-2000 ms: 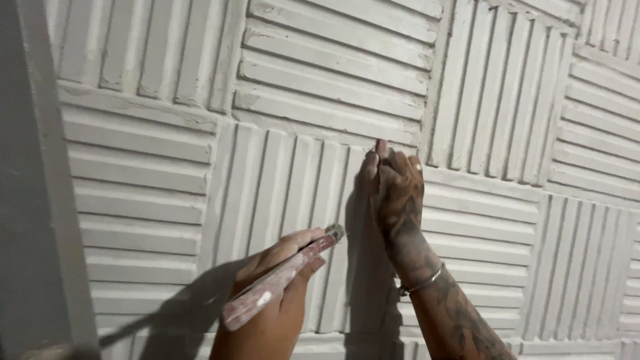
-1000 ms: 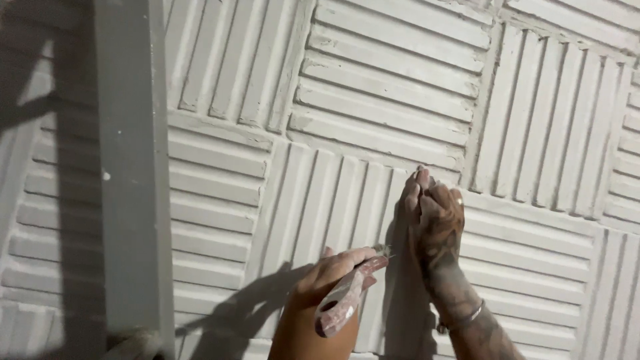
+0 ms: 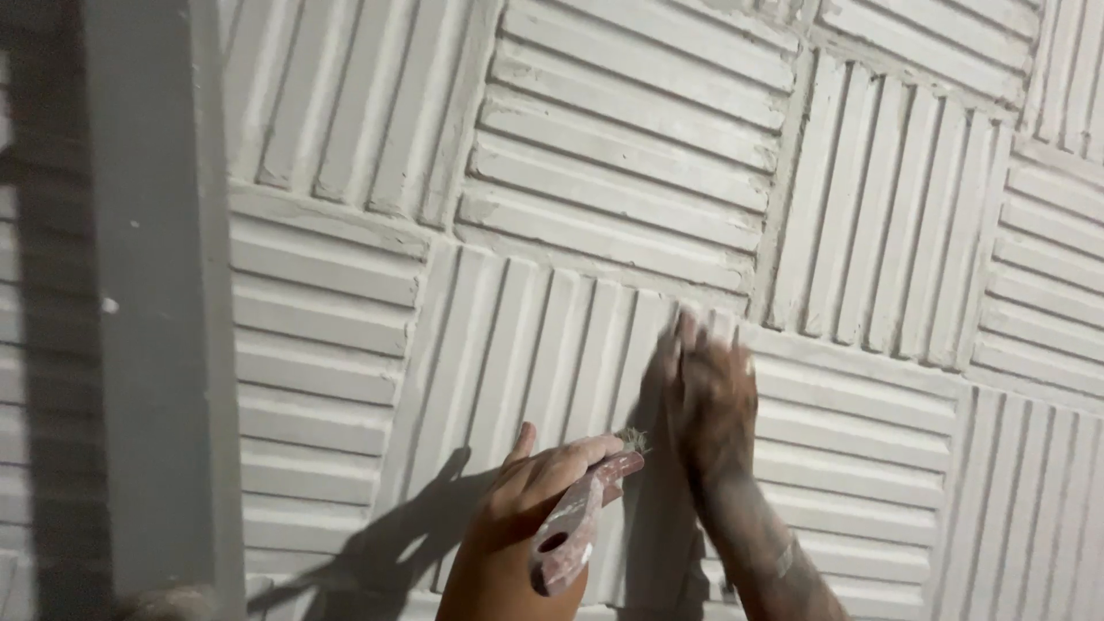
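Ridged white wall panels point(image 3: 621, 147) fill the view, their ribs running in alternating directions. My left hand point(image 3: 552, 483) holds a paintbrush point(image 3: 573, 535) by its reddish, plaster-smeared handle, which has a hole in its end; the short bristles point up and right. That hand is close to the panel with vertical ribs. Just to the right, my right hand point(image 3: 711, 397) is blurred, its fingertips at the top edge of the same panel, by the joint below the upper panel. Whether it holds anything is hidden.
A grey post or beam point(image 3: 155, 302) with white specks stands along the left side, in front of the panels. Something rounded and blurred shows at its foot. Rough joints run between the panels, and shadows of my arms fall on the lower ones.
The view has shifted, bringing the grey post further into the frame. My left hand keeps the brush, whose handle is now tilted more steeply. My right hand stays along the panel's top edge.
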